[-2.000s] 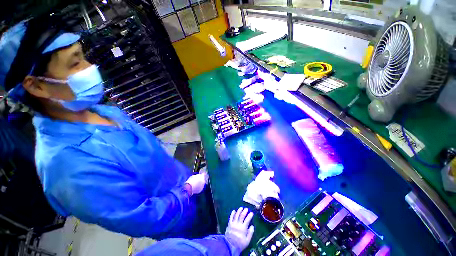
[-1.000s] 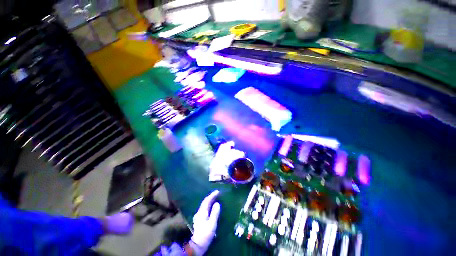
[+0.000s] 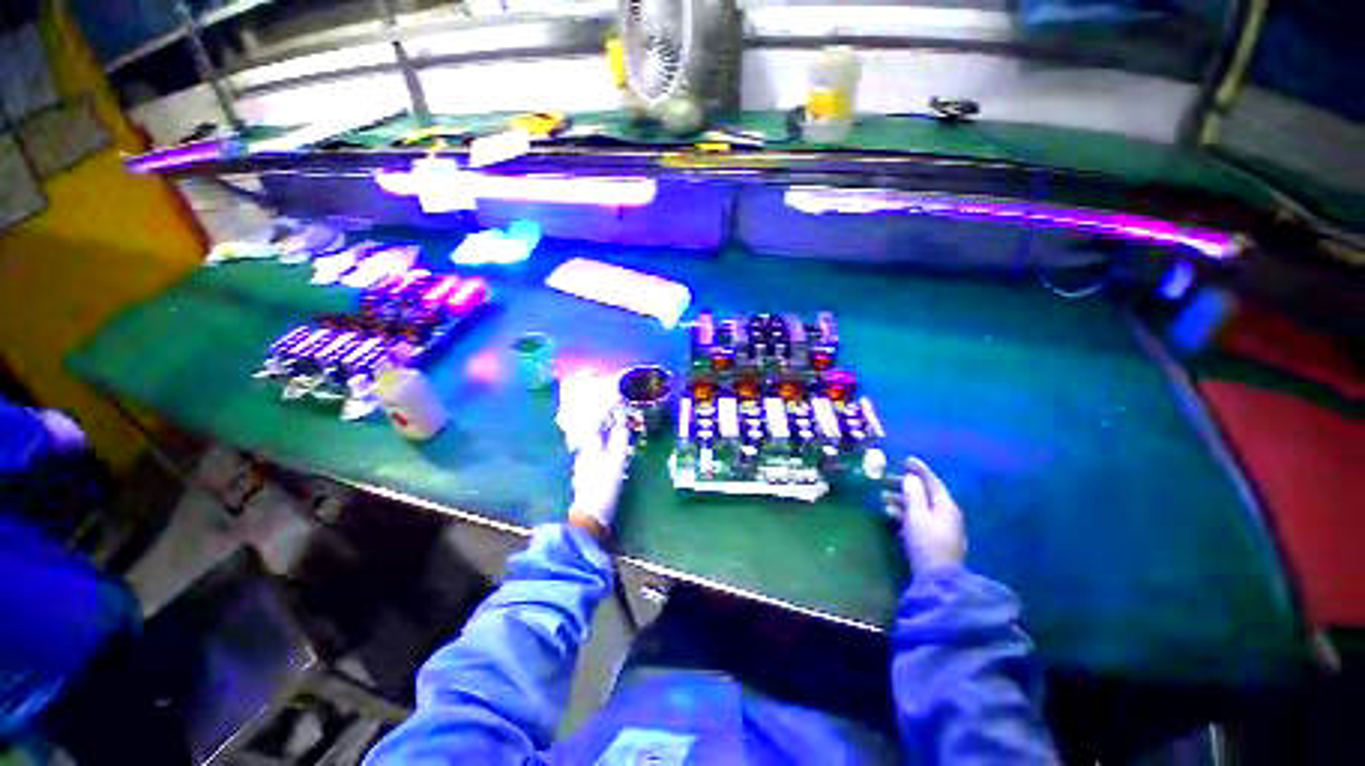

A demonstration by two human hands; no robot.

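Note:
A green circuit board [image 3: 771, 401] with rows of pale bars and orange-brown coils lies in front of me. A metal mug [image 3: 645, 386] with dark brown liquid stands at its left edge. My left hand [image 3: 600, 473], in a white glove, has its fingertips at the mug's near side; whether they grip it is too small to tell. A crumpled white cloth [image 3: 582, 407] lies just left of the mug. My right hand [image 3: 928, 516], also gloved, is right of the board's near corner, fingers loosely curled and apart, with no held thing visible. A small white item [image 3: 874, 464] is beside its fingertips.
A greenish jar [image 3: 533, 359], a pale bottle [image 3: 409, 401] and a second board [image 3: 374, 332] stand to the left. A white-pink pad [image 3: 618, 289] lies behind. Violet lamps [image 3: 1018, 217] run along the back shelf. A red mat [image 3: 1287, 494] is at right. A person's blue sleeve [image 3: 60, 599] shows at far left.
The view has swung right to face the board. My left hand has moved up to the mug, and my right hand has come into view. The other person is now mostly out of view.

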